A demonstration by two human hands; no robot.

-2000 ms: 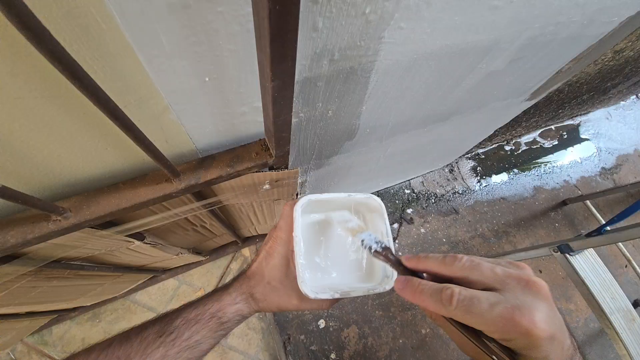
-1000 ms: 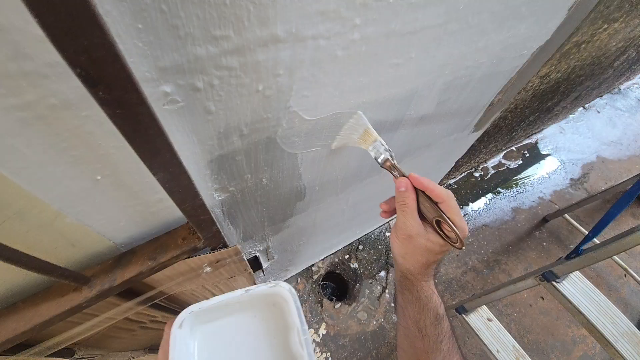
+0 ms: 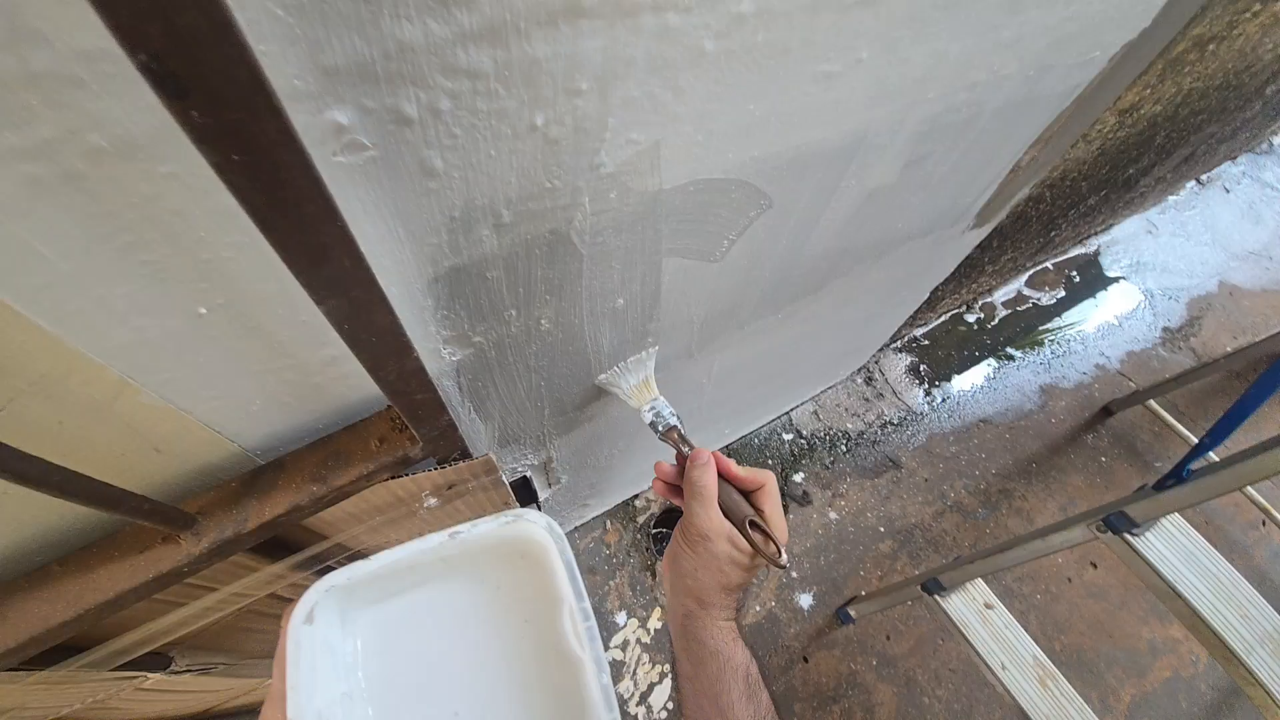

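Observation:
My right hand (image 3: 715, 530) grips the brown handle of a paintbrush (image 3: 690, 440), whose splayed, white-coated bristles touch the lower part of a grey-white wall (image 3: 820, 200). Wet, darker strokes show on the wall above and left of the bristles. At the bottom of the view, a square white plastic tub (image 3: 450, 620) of white paint is held by my left hand (image 3: 277, 665); only a strip of that hand shows at the tub's left side, and the rest is hidden.
A rusty metal frame (image 3: 300, 250) stands at the left, with cardboard (image 3: 410, 500) behind its lower rail. An aluminium ladder (image 3: 1060, 530) is at the lower right. A puddle (image 3: 1020, 320) and white splashes lie along the wall's foot. A dark round hole (image 3: 662, 530) is beside my right hand.
The brush has gone from inside the tub to the wall, then lower down it. A fresh wet patch shows where the bristles were a second ago. The view has shifted.

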